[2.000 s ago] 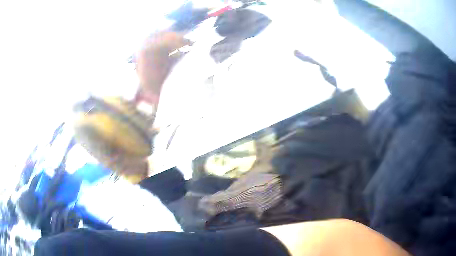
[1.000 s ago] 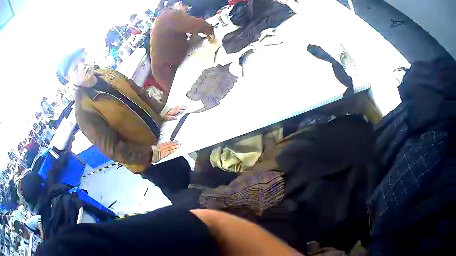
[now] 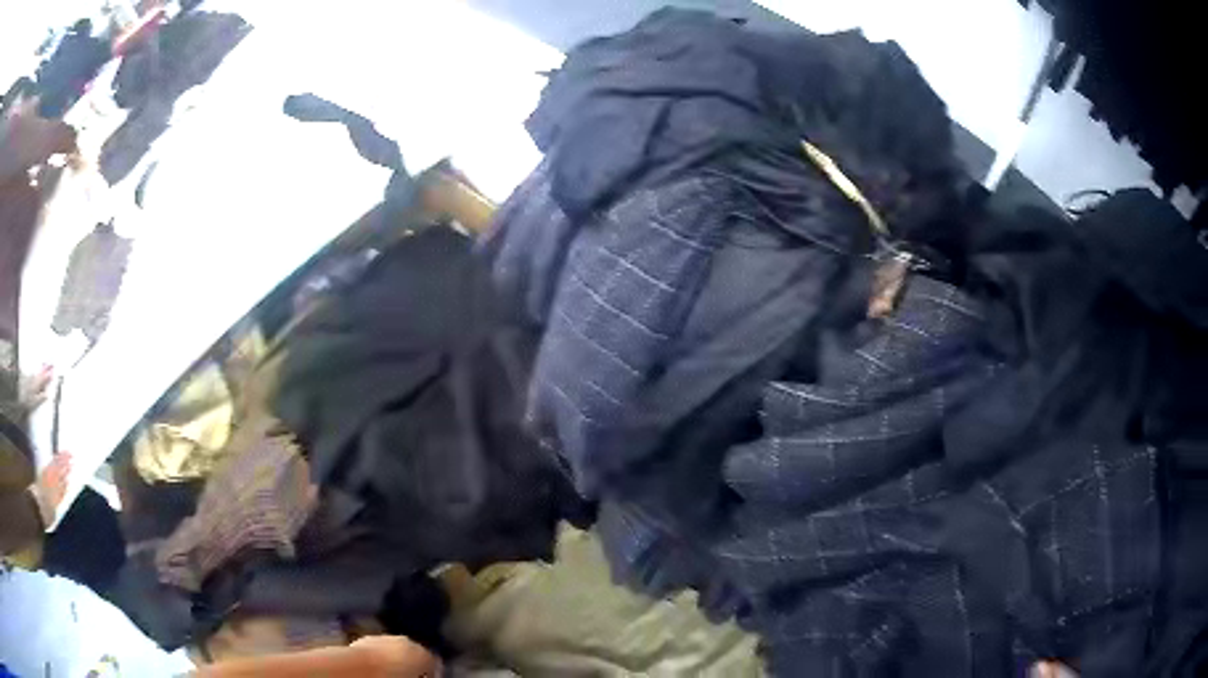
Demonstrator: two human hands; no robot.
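Observation:
A large heap of navy checked garment pieces [image 3: 616, 311], with thin pale grid lines and plain dark cloth among them, fills the centre and right. A small brown tag-like bit and a pale strip lie on it. My left hand [image 3: 358, 658] is a patch of skin cut off by the bottom edge, left of the heap; its fingers cannot be made out. A fingertip of my right hand [image 3: 1051, 670] shows at the bottom edge against the checked cloth; the rest is out of the picture. What either hand holds cannot be seen.
Khaki cloth [image 3: 596, 612] lies below the heap. Plain dark cloth [image 3: 411, 397] and a brown checked piece [image 3: 252, 510] lie left of it. A white table [image 3: 252, 219] with dark cut pieces stands behind. People's hands [image 3: 53, 487] show at its left edge.
The view has swung right, so the navy heap now fills the centre and the table and people have shifted left. The bare arm has moved left and down, and a fingertip has appeared bottom right.

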